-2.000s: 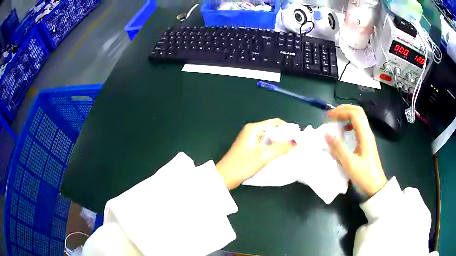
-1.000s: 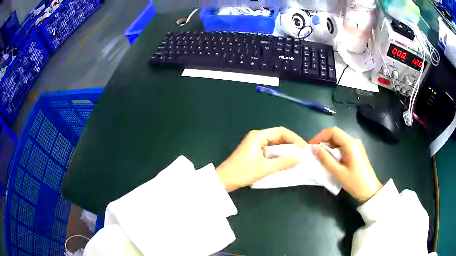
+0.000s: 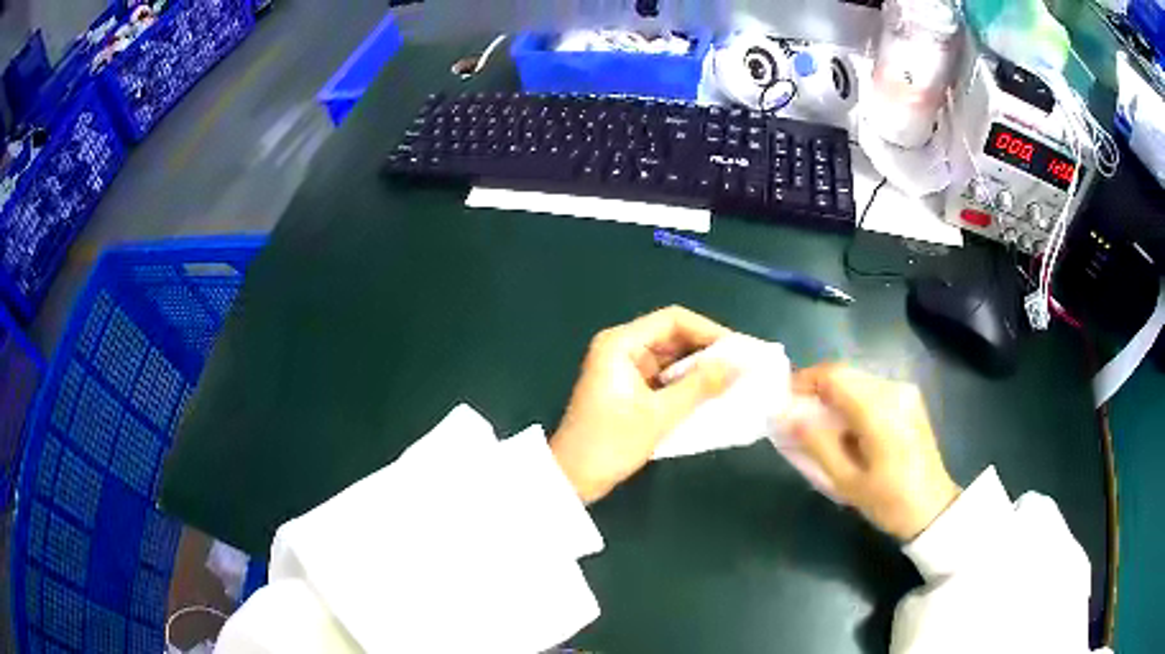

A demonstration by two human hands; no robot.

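A crumpled, partly folded white paper sheet is held above the dark green desktop. My left hand grips its left part between thumb and fingers. My right hand grips the right part, and its fingers are slightly blurred. The fingers cover parts of the paper. Whether anything lies inside the paper cannot be told. A blue pen lies on the desk beyond my hands, below the keyboard.
A black keyboard lies at the back, with a white strip below it. A black mouse and power supply are at right. Behind are a blue parts bin and white device. A blue crate stands left.
The paper's hanging part is gathered smaller than before. My left hand has moved slightly left and up. My right hand has come down from near the pen and sits lower beside the paper.
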